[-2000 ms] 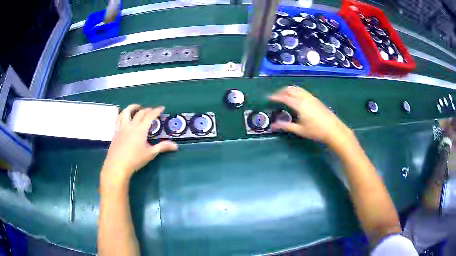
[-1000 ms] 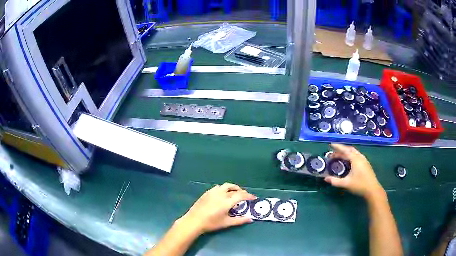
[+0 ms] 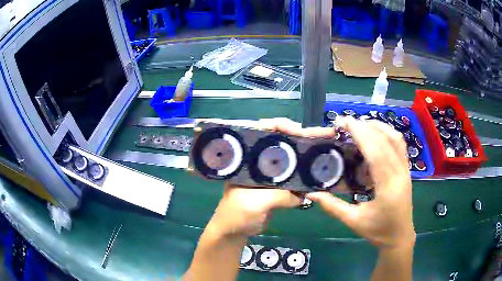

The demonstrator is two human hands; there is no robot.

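Observation:
A fixture plate with round disc assemblies (image 3: pixel 273 160) is held up close to the camera, its disc faces towards me. My right hand (image 3: pixel 380 184) grips its right end and partly covers the disc there. My left hand (image 3: pixel 250 211) is at its lower edge, with fingers also showing above the plate. A second loaded plate (image 3: pixel 282 260) lies on the green bench below, its left end hidden by my left forearm. Another plate with discs (image 3: pixel 82 163) sits at the upper end of the white slide (image 3: pixel 135 192).
Behind stand the blue parts bin (image 3: pixel 425 164), red bin (image 3: pixel 448 131), metal post (image 3: pixel 315 66), white squeeze bottles and small blue box (image 3: pixel 172 107). An empty plate (image 3: pixel 159 141) is partly hidden. The enclosed machine (image 3: pixel 118 82) is at left, tweezers (image 3: pixel 112 246) lower left.
The plate in my right hand is lifted from the bench close to the camera. My left hand has left the lower plate and joined it. A loaded plate now shows on the slide.

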